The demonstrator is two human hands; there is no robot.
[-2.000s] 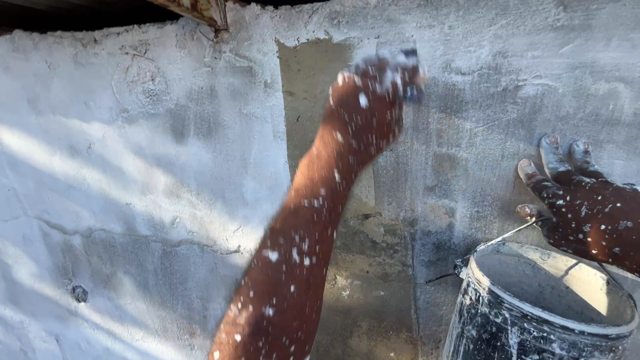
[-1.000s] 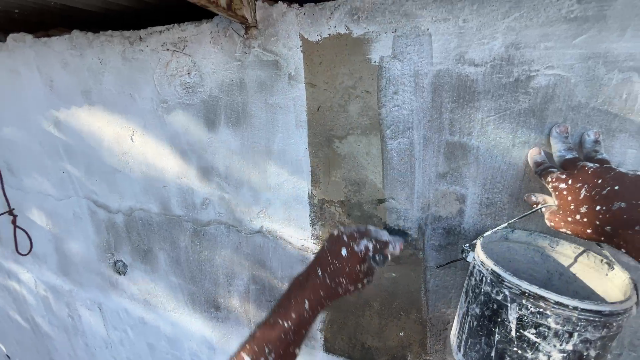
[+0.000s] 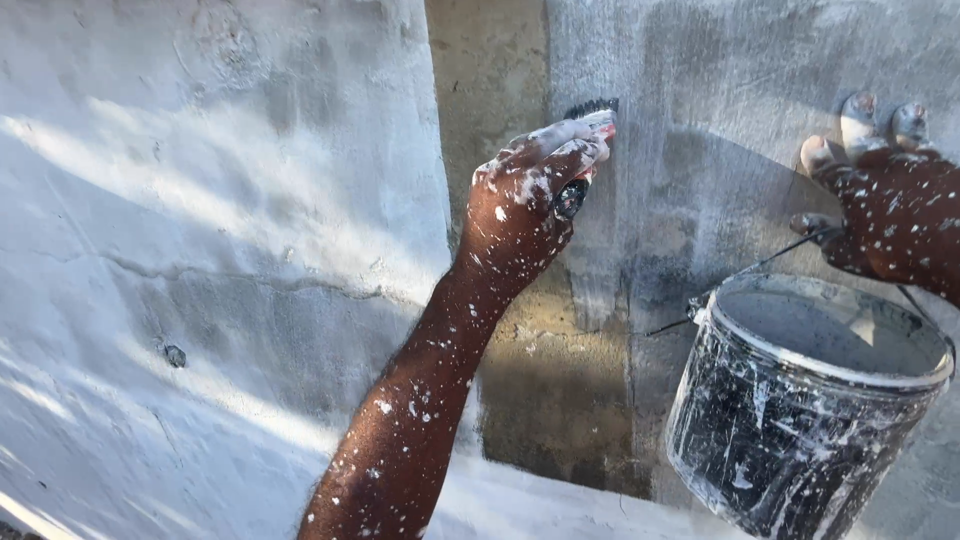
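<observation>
My left hand (image 3: 529, 180), spotted with white paint, is closed around a paint brush (image 3: 592, 116) whose dark bristles point up against the wall. The brush is at the right border of a bare brown-grey strip (image 3: 487, 82) of the wall, where streaky, thin white coating begins. At the right my right hand (image 3: 892, 202) has its fingertips spread on the wall, and the wire handle (image 3: 776, 255) of a paint-spattered black bucket (image 3: 780, 420) passes under its thumb and palm. The bucket hangs tilted below that hand, with pale liquid or residue inside.
A whitened, rough wall (image 3: 315, 135) fills the view, with sun patches and shadows across it. A crack (image 3: 247, 277) runs across its left part. A small dark lump (image 3: 175, 356) sticks out below the crack. The bare strip continues beneath my left forearm.
My left hand went down the bare strip, then back up to its right border with the brush. The right hand stays on the wall above the bucket. The view has moved closer.
</observation>
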